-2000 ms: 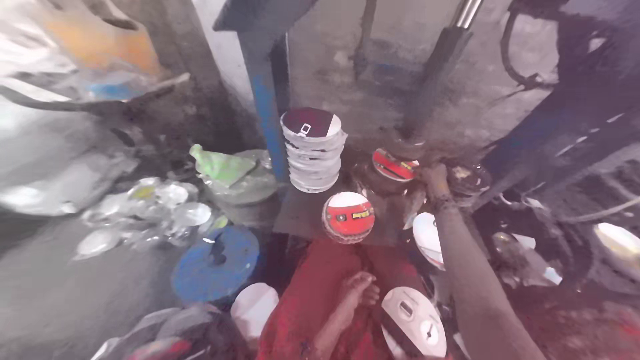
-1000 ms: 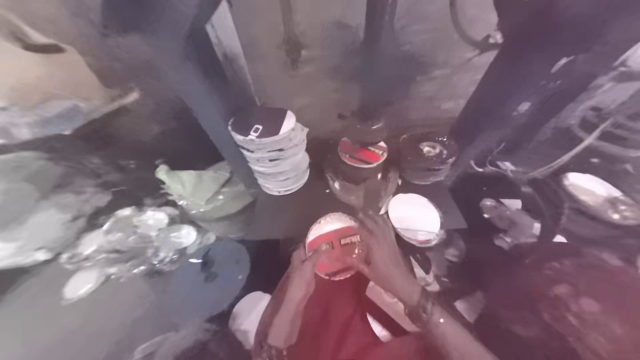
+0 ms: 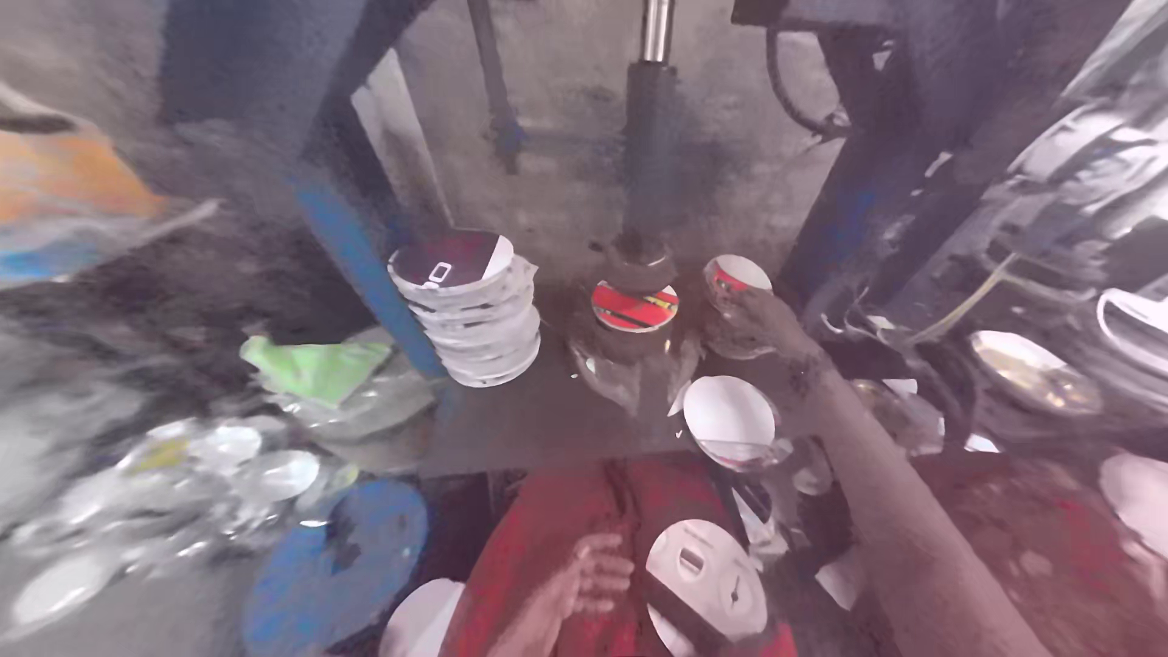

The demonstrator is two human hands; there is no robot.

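Note:
My right hand (image 3: 762,319) reaches forward to the right of the press ram and is on a round disc with red and white print (image 3: 741,274); its fingers are partly hidden. My left hand (image 3: 598,575) rests over the red cloth on my lap, fingers slightly curled, holding nothing. A red printed disc (image 3: 630,310) lies on the round metal die under the ram (image 3: 650,146). Nearer to me is a stack of white discs (image 3: 730,411). Left of the die stands a tall stack of discs or shallow plates (image 3: 484,338), a dark printed one on top.
Blue press posts (image 3: 365,265) flank the work plate. At left are a green cloth (image 3: 315,370), a pile of shiny round pieces (image 3: 182,484) and a blue round object (image 3: 342,566). A white printed sheet (image 3: 707,575) lies on my lap. A shallow metallic dish (image 3: 1036,370) is at right.
One second ago both my hands held a red and white disc above my lap. Now my right hand is forward by the die, and my left hand has let go and lies lower.

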